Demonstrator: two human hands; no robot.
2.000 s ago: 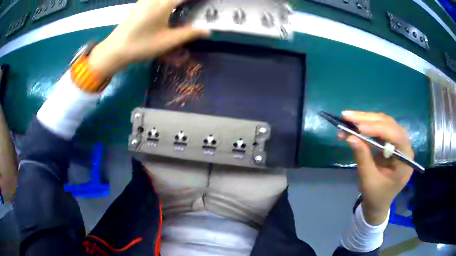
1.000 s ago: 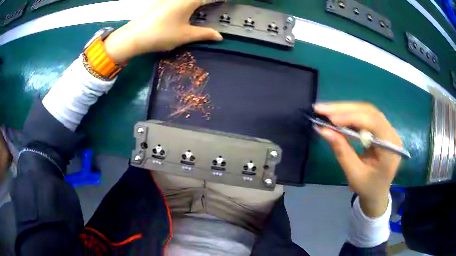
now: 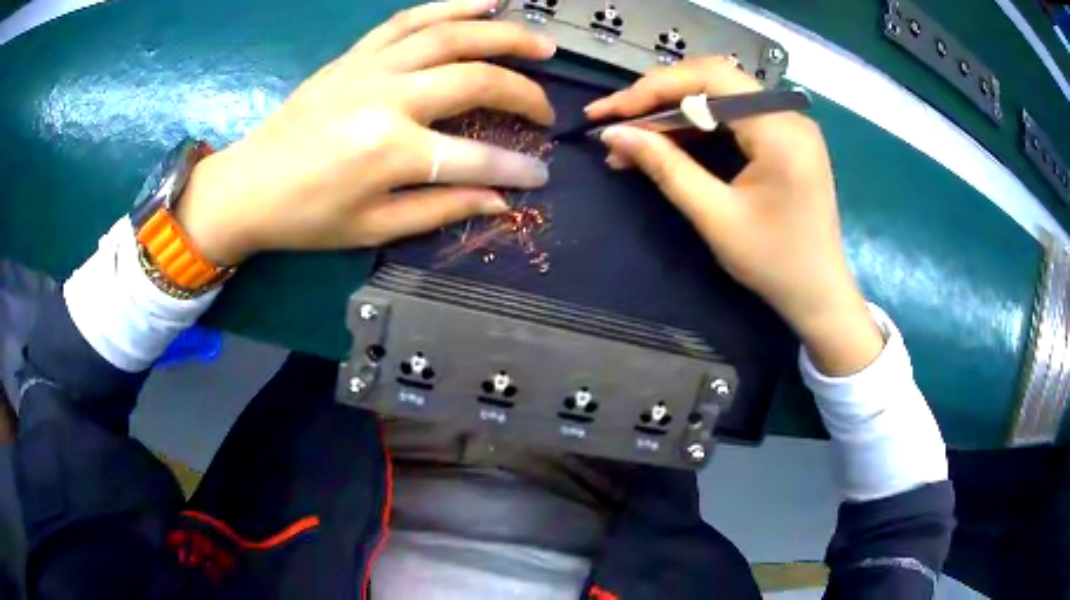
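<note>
My left hand (image 3: 387,135) is spread over the copper coils (image 3: 526,220), fingers apart, with a whitish covering on one finger. Whether it touches any coil is hard to tell. My right hand (image 3: 751,176) holds the tweezers (image 3: 692,114), a pale ring around them, their dark tips pointing left beside the heap. No coil can be made out in the tips. The coils lie at the left of the black tray (image 3: 657,252). The near fixture plate (image 3: 534,375) rests at the tray's near edge, its nests facing up.
A second fixture plate (image 3: 640,33) lies beyond the tray. More plates (image 3: 945,59) lie at the far right of the green bench (image 3: 939,246). A pale strip bundle (image 3: 1044,352) is at the right edge.
My left hand has moved from the far plate down over the coil heap. My right hand has brought the tweezers left and inward over the tray. The view has shifted.
</note>
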